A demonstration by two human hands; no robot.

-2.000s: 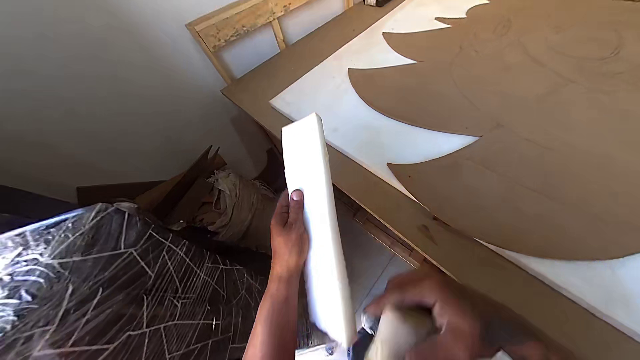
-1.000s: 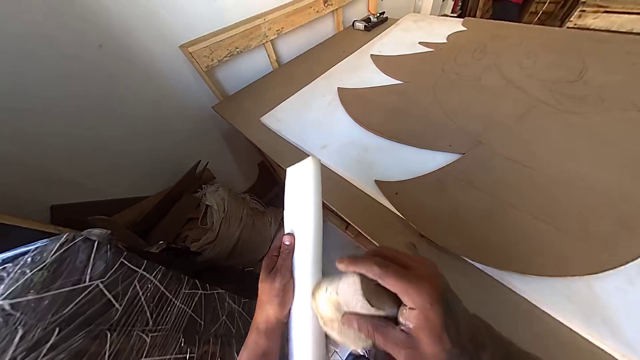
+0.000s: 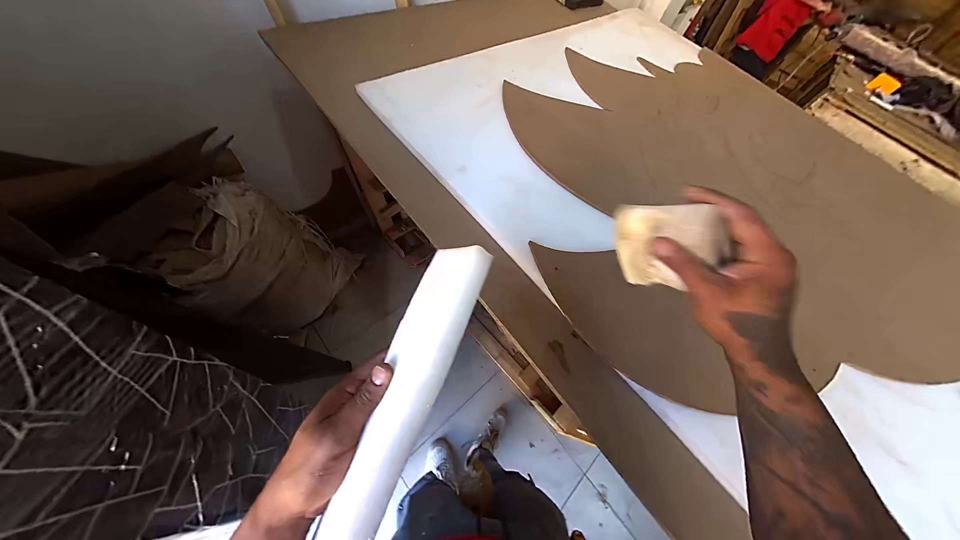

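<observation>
My left hand grips a long white foam strip by its left side, the thumb lying against the edge. The strip slants upward, and its lower end runs out of view. My right hand holds a pale, yellowish block, slightly blurred, above the table and apart from the strip. Beneath that hand lies a brown board cut with curved points, on top of a white foam sheet.
The brown tabletop edge runs diagonally beside the strip. A burlap sack sits on the floor at left, near a dark, web-patterned surface. Shelves with mixed items stand at the upper right. Tiled floor shows around the feet.
My right hand has moved away from the strip with the block, up and right over the table. The strip, still in my left hand, now leans to the right. The view has shifted.
</observation>
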